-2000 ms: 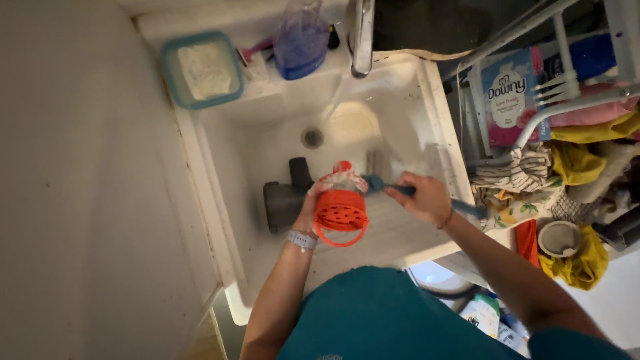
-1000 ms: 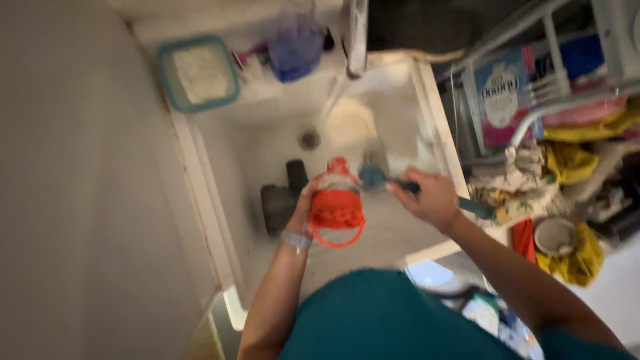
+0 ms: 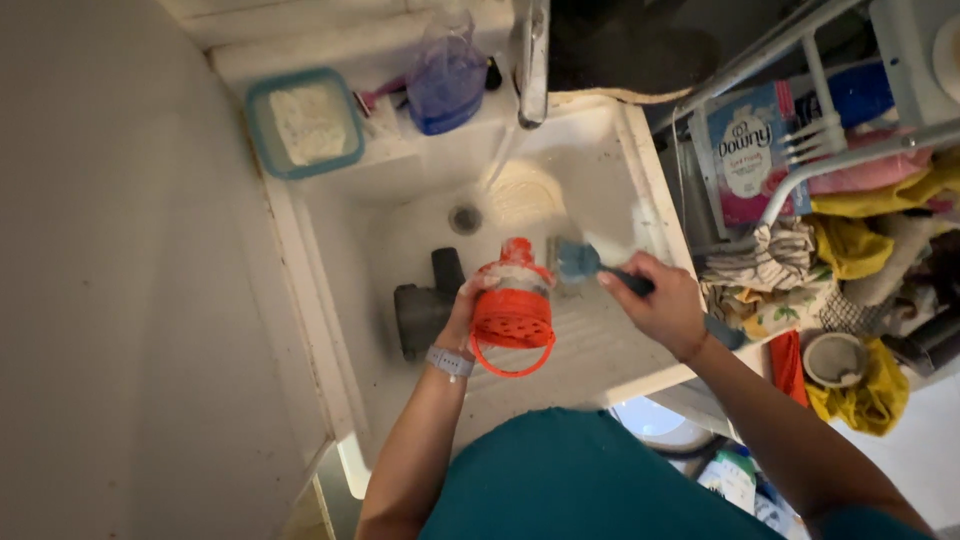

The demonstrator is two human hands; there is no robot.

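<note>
Over the white utility sink [image 3: 600, 349], my left hand [image 3: 466, 315] holds an orange plastic filter part [image 3: 513, 311] with a perforated end and a ring-shaped handle. Whitish grime or suds cover its middle. My right hand [image 3: 661, 300] grips the dark handle of a blue-bristled scrub brush [image 3: 577, 261], whose head is just right of the orange part. A dark plastic part [image 3: 424, 311] with a short tube lies in the sink, left of my left hand. Water runs from the chrome faucet [image 3: 533, 75] into the basin near the drain [image 3: 465, 219].
On the sink's back ledge stand a blue-rimmed plastic container [image 3: 358, 135] with white contents and a purple-blue bottle [image 3: 448, 86]. To the right, a white metal rack [image 3: 806, 169] holds a Downy box [image 3: 750, 154] and cloths. A wall [image 3: 150, 285] borders the left side.
The brush head has drawn slightly away from the orange part, to the right. Both hands keep their hold.
</note>
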